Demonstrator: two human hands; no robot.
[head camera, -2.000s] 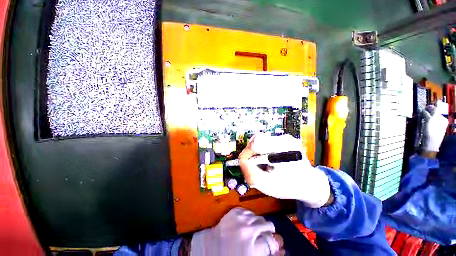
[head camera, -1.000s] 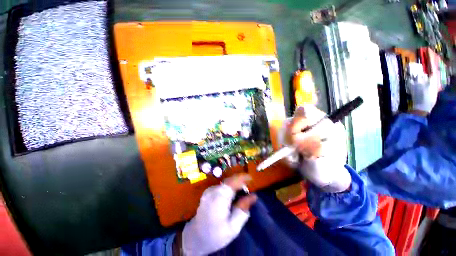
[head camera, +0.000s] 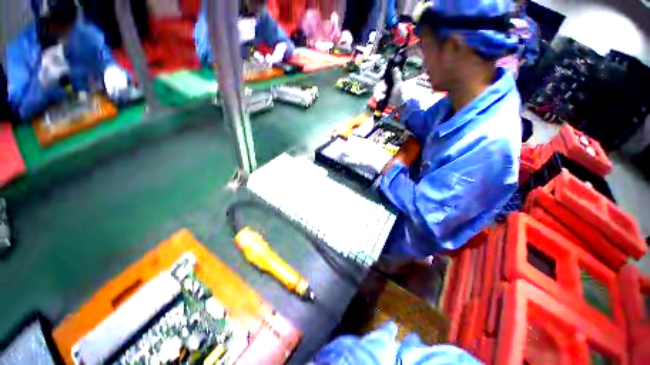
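The green circuit board (head camera: 189, 317) lies in the orange-brown fixture (head camera: 174, 249) at the lower left, with the long pale metal bar (head camera: 132, 321) along its far edge. A blurred pinkish-white shape (head camera: 267, 343) at the fixture's near right corner looks like part of my gloved left hand; its fingers cannot be made out. Blue sleeve cloth (head camera: 392, 349) shows at the bottom edge. My right hand is not in view. The marker pen is not visible. The orange electric screwdriver (head camera: 271, 262) lies on the dark green mat right of the fixture, tip towards me.
Overlapping pale mint-green sheets (head camera: 321, 207) lie beyond the screwdriver, beside a metal post (head camera: 231, 85). The screw tray's corner (head camera: 32, 346) shows lower left. A worker in blue (head camera: 456, 164) is at the right. Red foam trays (head camera: 527, 285) are stacked lower right. Other workers are across the bench.
The view has swung up and to the right. The fixture and board now show at the lower left. My right hand and the pen have left the picture; my left hand is mostly cut off.
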